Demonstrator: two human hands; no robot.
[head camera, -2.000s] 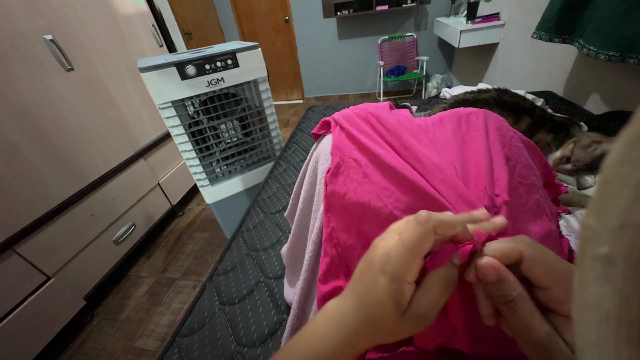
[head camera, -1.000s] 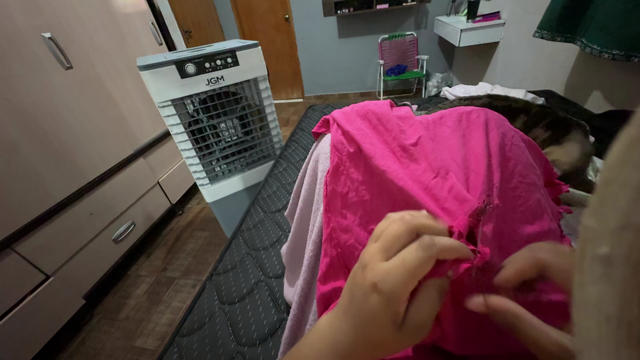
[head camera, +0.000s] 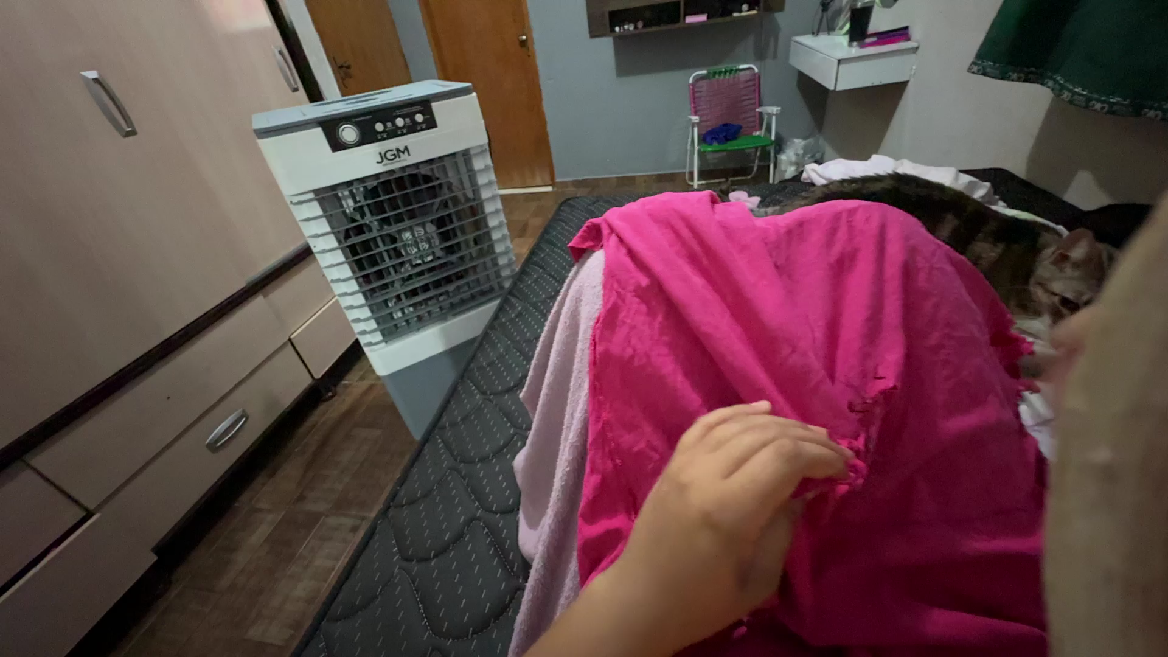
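Note:
A bright pink cloth (head camera: 776, 292) is draped over a raised shape on the bed, with a paler pink towel-like cloth (head camera: 557, 401) under its left side. My left hand (head camera: 739, 493) pinches the pink cloth between thumb and fingers, beside a row of frayed or knotted bits (head camera: 871, 411). Of my right hand, at most a blurred bit of skin shows by the beige object at the right edge; its fingers cannot be made out.
A dark quilted mattress (head camera: 447, 511) lies beneath the cloths. An air cooler (head camera: 411, 237) stands at its left, near a wardrobe (head camera: 155, 228). A tabby cat (head camera: 967, 228) lies behind the cloth. A blurred beige object (head camera: 1109, 438) blocks the right edge. Farther back is a folding chair (head camera: 725, 100).
My right hand has moved away from the pink cloth and mostly out of sight at the right. My left hand stays at the frayed part. The cat's head, hidden one second ago, shows again.

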